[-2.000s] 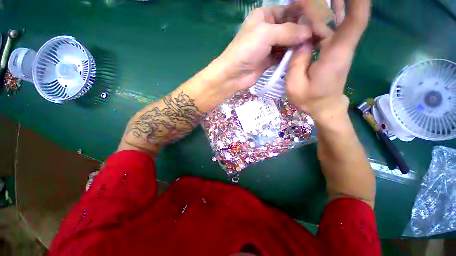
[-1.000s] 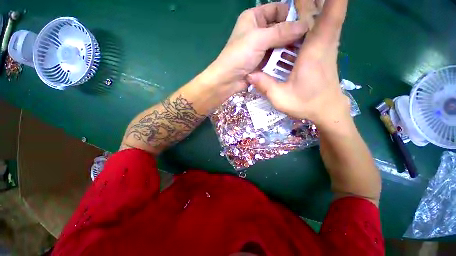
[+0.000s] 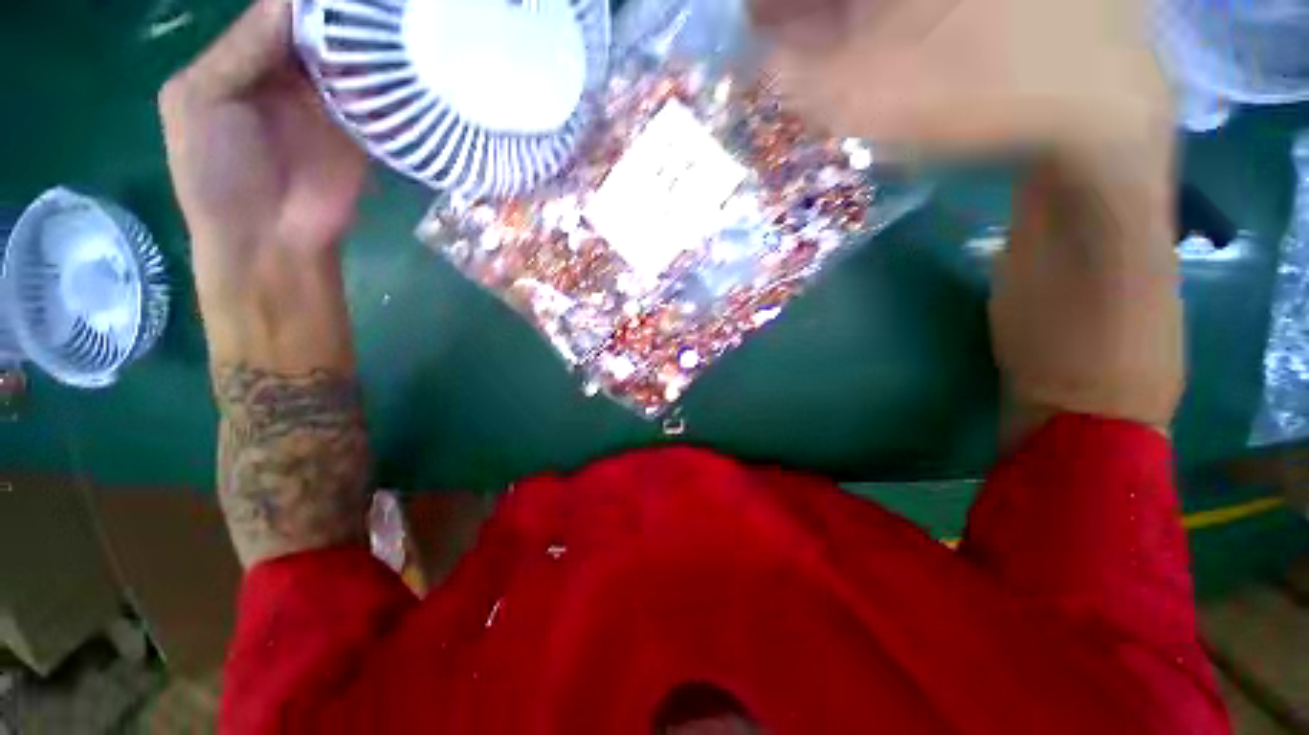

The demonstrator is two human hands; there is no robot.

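My left hand (image 3: 273, 165) is at the upper left and holds a white round slotted fan housing (image 3: 495, 65), cut off by the top edge. The housing is tilted over the left corner of the clear parts bag (image 3: 546, 287), which is full of coppery and silver pieces. A white label (image 3: 668, 187) lies on the bag. My right hand (image 3: 919, 65) is strongly blurred at the upper right, over the bag's far right part. Its fingers and anything in them cannot be made out.
Another white fan (image 3: 86, 287) lies at the left. A white fan (image 3: 1249, 50) is cut off at the upper right, with a dark hammer handle (image 3: 1203, 218) below it. A crumpled clear bag (image 3: 1288, 302) is at the right edge. A tiny square piece (image 3: 673, 425) lies below the parts bag.
My hands were together over the bag with a white slotted part. Now they are apart, the left moved left with the housing, the right moved right. The view has shifted.
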